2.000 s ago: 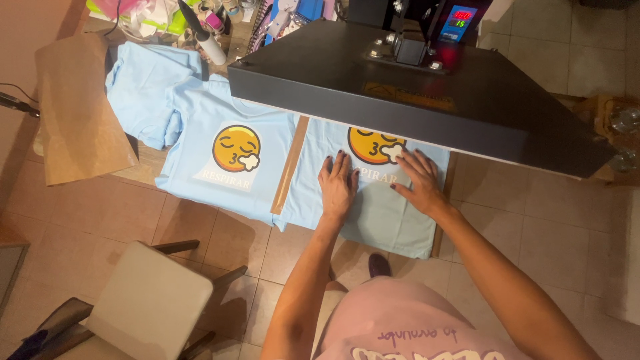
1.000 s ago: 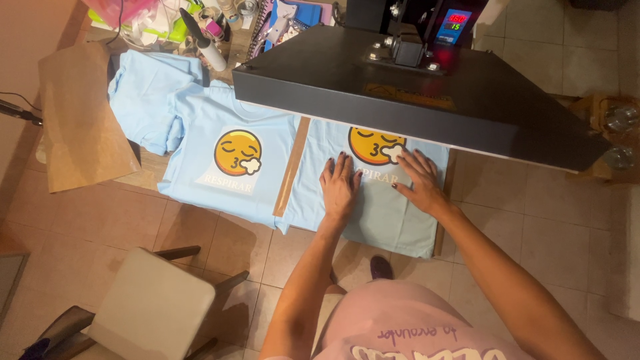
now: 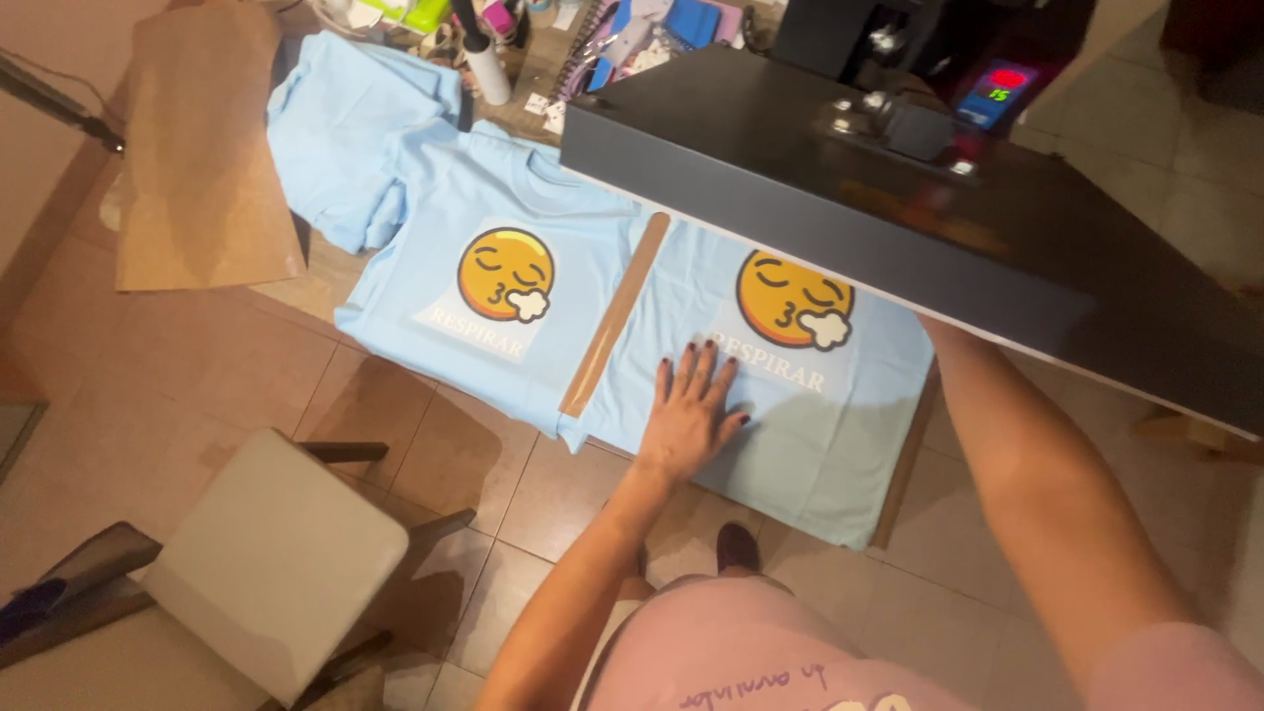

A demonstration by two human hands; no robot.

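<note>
My left hand (image 3: 691,410) lies flat with spread fingers on a light blue T-shirt (image 3: 790,444), just below the lettering of its print. That shirt bears a yellow blowing-face emoji (image 3: 796,301) and lies partly beneath the raised dark upper plate of a heat press (image 3: 839,197). My right forearm reaches up under this plate, which hides the right hand. Left of a brown strip (image 3: 617,316) lies another light blue T-shirt (image 3: 583,237) with the same kind of emoji and lettering.
A crumpled light blue garment (image 3: 346,128) and a brown sheet (image 3: 202,158) lie at upper left. Behind the shirts are a white-and-black bottle-like object (image 3: 486,69) and spiral notebooks (image 3: 592,49). The press has a lit display (image 3: 997,94). A chair (image 3: 281,553) stands at lower left.
My right hand has left the shirt's printed area and gone under the press plate. My left hand remains on the shirt, now slightly lower beside the lettering.
</note>
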